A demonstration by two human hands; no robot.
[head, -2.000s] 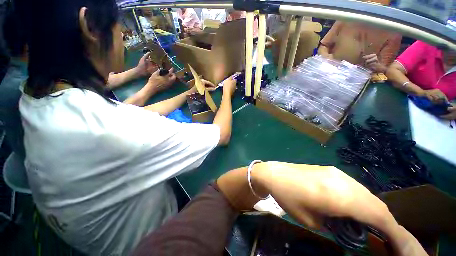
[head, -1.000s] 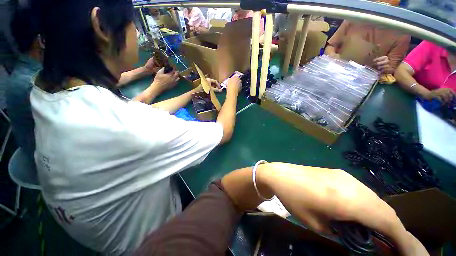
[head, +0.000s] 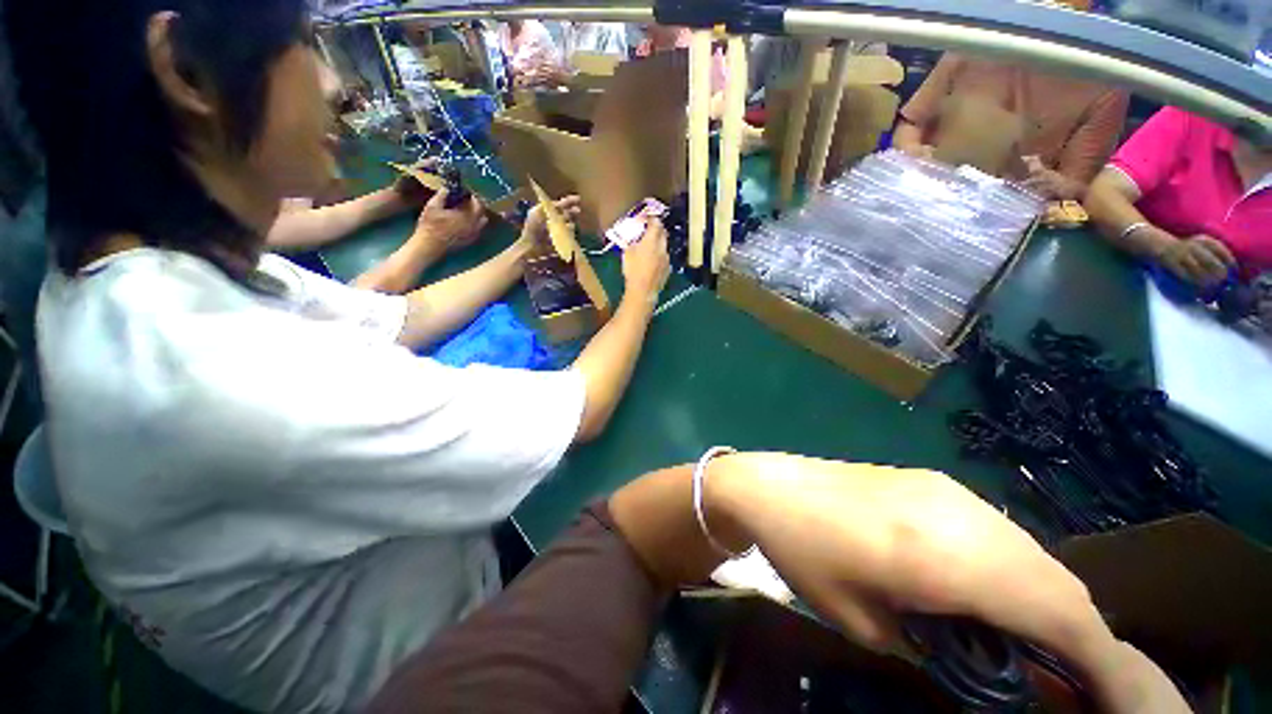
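Observation:
My left hand (head: 907, 537), with a pale bangle at the wrist, reaches in from the bottom centre over an open brown box (head: 1165, 579) at the lower right. Its fingers curl down around a coiled black cable (head: 977, 658) under the palm. The fingertips are hidden or cut off by the bottom edge. Dark contents show dimly inside the box. A tangled pile of black cables (head: 1067, 419) lies behind the box. My right hand is not in view.
A low brown carton (head: 823, 342) of clear plastic bags stands mid-table. A neighbour in a white shirt (head: 307, 419) sits close on the left, handling a small open box (head: 569, 310). Rack posts (head: 712, 154) rise behind. A whitish cloth (head: 753, 572) lies beside my wrist.
My left hand stays in nearly the same place on the cable. The neighbour's hands have parted a little at the small box, and more of the blue cloth shows.

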